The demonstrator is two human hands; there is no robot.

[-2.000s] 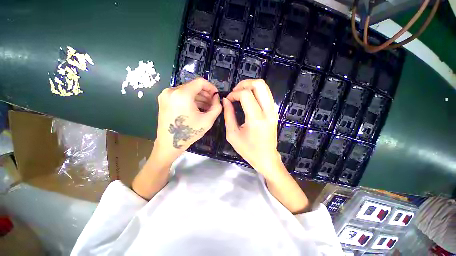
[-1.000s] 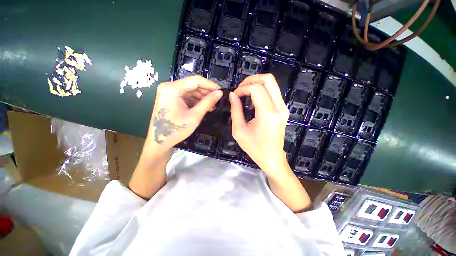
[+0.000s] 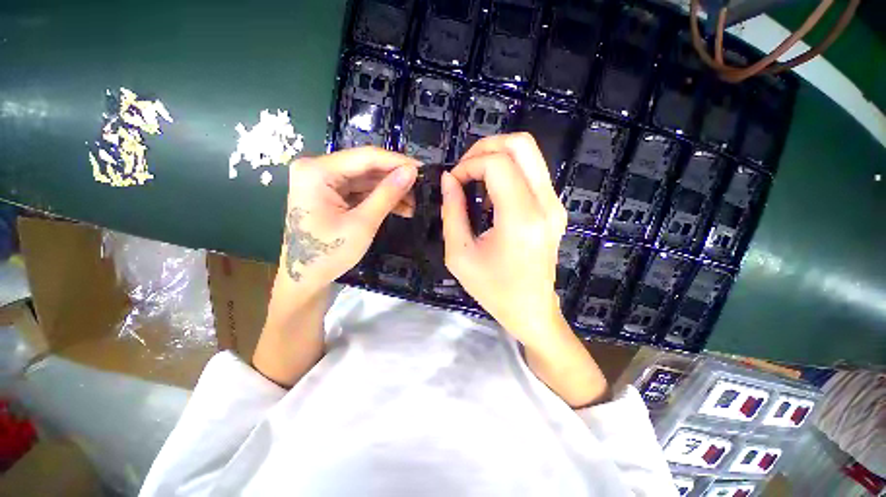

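Observation:
The black blister tray lies under and around my hands, with dark phone housings in its rows of pockets. My left hand, with a tattoo on its back, is over the tray's left part, thumb and finger pinched together. My right hand is just right of it, also in a pinch. The fingertips face each other across a small gap. Anything dark between them cannot be told from the tray. A pale small-piece pile and a mixed yellow-cream pile with dark bits lie left of the tray.
The green bench surface runs under the tray. Orange-brown cables loop over its upper right corner. Clear blister trays are at lower right. A brown cardboard box with clear plastic film sits lower left.
My left hand has moved slightly left, and the gap between the two hands' fingertips has widened a little. The tray and piles have shifted only slightly in the view.

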